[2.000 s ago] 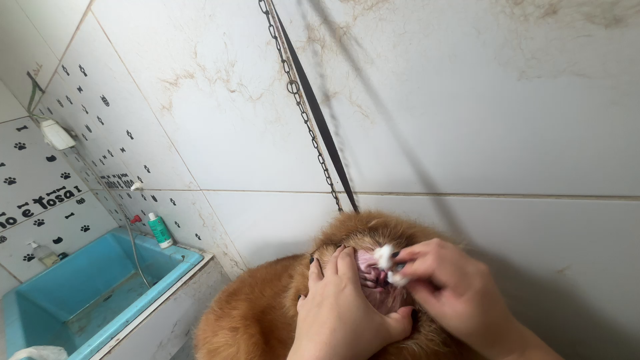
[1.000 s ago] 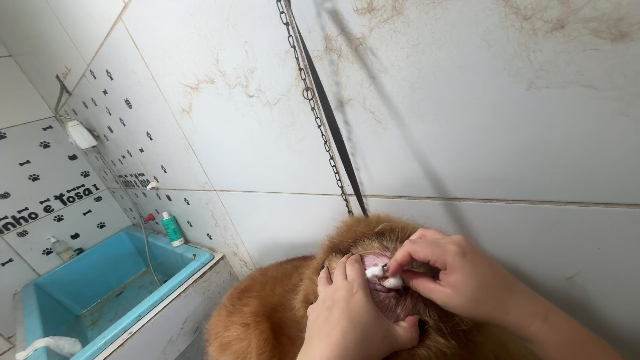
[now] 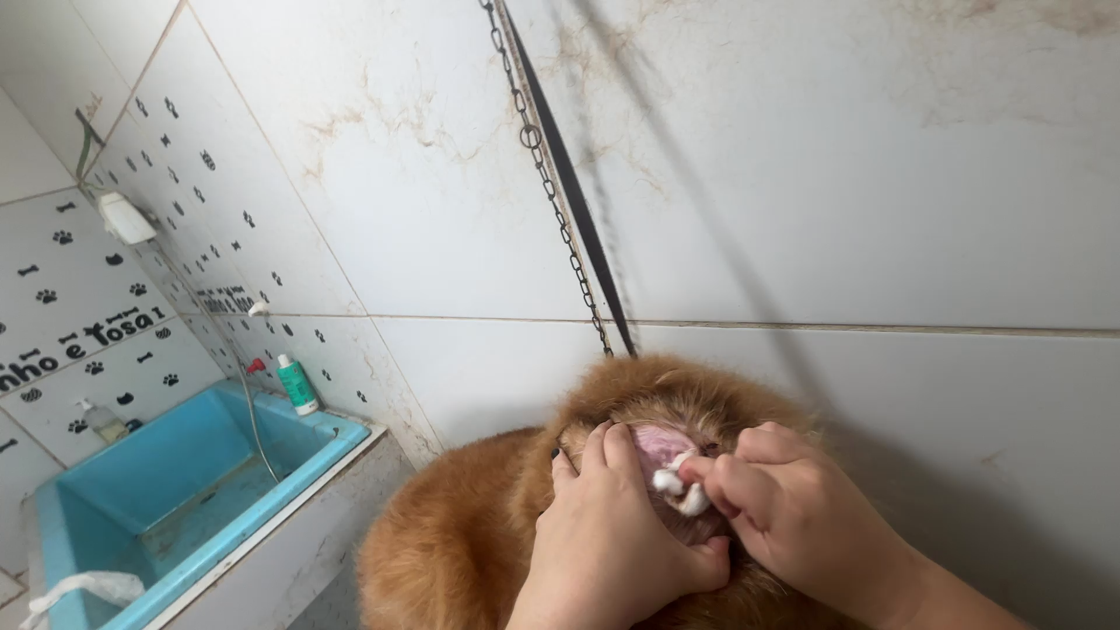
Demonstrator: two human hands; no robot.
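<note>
A dog with thick reddish-brown fur (image 3: 455, 525) is at the bottom centre, one ear turned back so its pink inner side (image 3: 658, 443) shows. My left hand (image 3: 612, 525) grips the ear flap, fingers on the fur at its left edge and thumb at its lower right. From the right, my right hand (image 3: 779, 507) presses a white cotton wad (image 3: 682, 492) into the inner ear; the fingertips are partly hidden by the cotton and the ear folds. A metal chain (image 3: 560, 219) and a black strap (image 3: 577, 197) run down behind the dog's head.
At the left stands a blue tub (image 3: 201, 472) with a shower hose (image 3: 252, 420), a green bottle (image 3: 297, 385) and a clear pump bottle (image 3: 105, 422) on its rim. A white cloth (image 3: 92, 586) hangs over its near edge. Behind the dog is a tiled wall (image 3: 831, 175) with stray hair on it.
Two seconds ago the cotton was held at the ear's upper right edge; now it lies pressed in the middle of the inner ear. My left hand keeps its hold on the ear.
</note>
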